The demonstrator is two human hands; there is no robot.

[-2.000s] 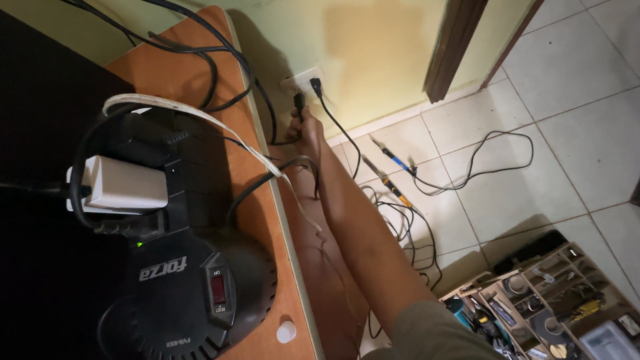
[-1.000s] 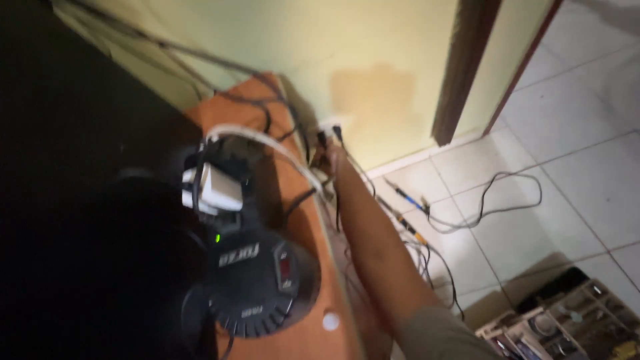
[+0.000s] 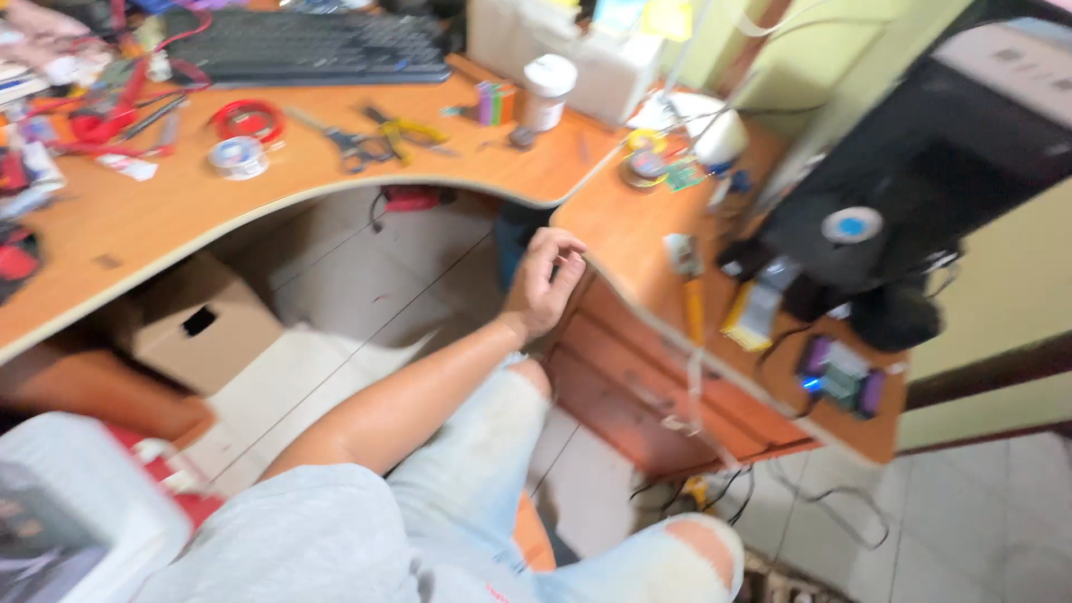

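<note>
My left hand (image 3: 546, 283) rests at the curved edge of the wooden desk (image 3: 620, 230), its fingers loosely bent, a gap beside the thumb and nothing held. The bare forearm reaches up from the lower left over my jeans. My right hand is out of view. On the desk beyond lie scissors (image 3: 356, 149), yellow-handled pliers (image 3: 406, 134), a red coil (image 3: 247, 121), a roll of tape (image 3: 238, 157) and a spool (image 3: 645, 169). To the right are a yellow-handled tool (image 3: 693, 306) and a small device with a blue light (image 3: 842, 377). The picture is blurred.
A black keyboard (image 3: 310, 46) and a white-lidded jar (image 3: 548, 92) stand at the back. The black computer tower (image 3: 930, 167) is at right, above wooden drawers (image 3: 662, 377). A cardboard box (image 3: 205, 322) sits under the desk. Cables (image 3: 846, 502) lie on the tiled floor.
The view has swung widely from the wall outlet to the desk. The hand that was at a plug in the outlet is out of view, and my left hand has come into view.
</note>
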